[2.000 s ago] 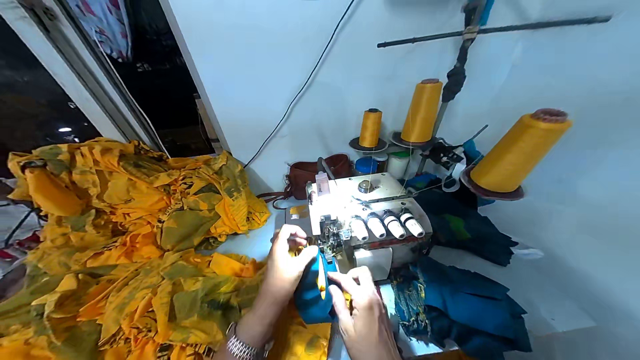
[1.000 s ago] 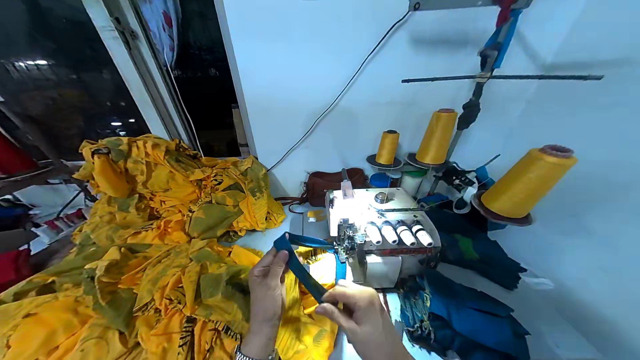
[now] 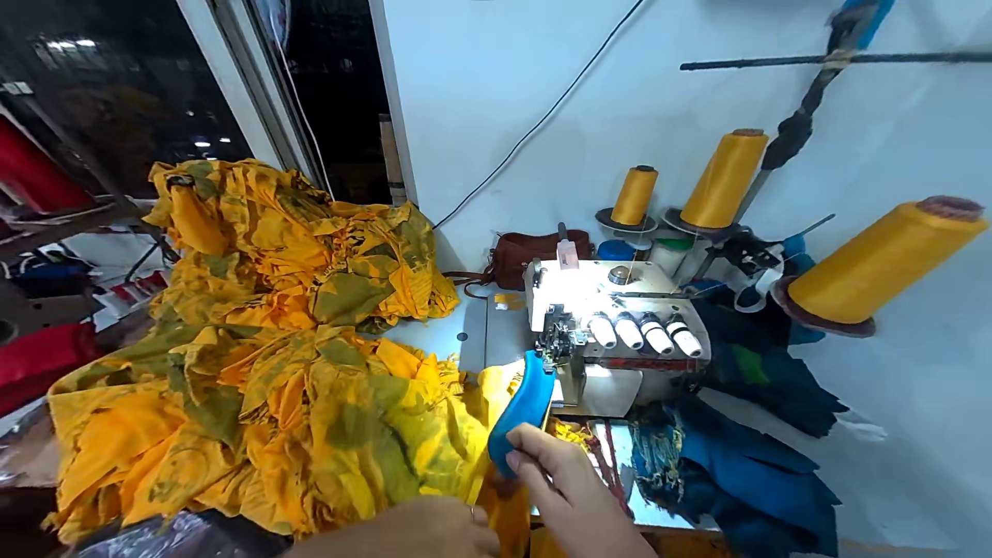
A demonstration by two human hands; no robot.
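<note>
A blue fabric strip (image 3: 521, 407) runs down from the needle area of a white overlock sewing machine (image 3: 620, 310), whose lamp is lit. The thumb and fingers of my right hand (image 3: 562, 484) pinch the strip's lower end. My left hand (image 3: 418, 531) lies low at the bottom edge, partly cut off, over yellow-orange fabric; whether its fingers hold any cloth cannot be seen. Beside both hands, a large heap of yellow-orange fabric with olive patches (image 3: 310, 403) reaches up to the machine's front left.
Yellow thread cones (image 3: 725, 182) stand behind and right of the machine. Dark blue fabric pieces (image 3: 744, 457) lie at its right. A brown pouch (image 3: 531, 260) sits behind it, against the wall. A black cable (image 3: 554, 105) runs up the wall. At far left is red fabric (image 3: 46, 356).
The blue strip, held by both hands a second ago, now hangs from the machine to my right hand alone. My left hand has moved down to the bottom edge.
</note>
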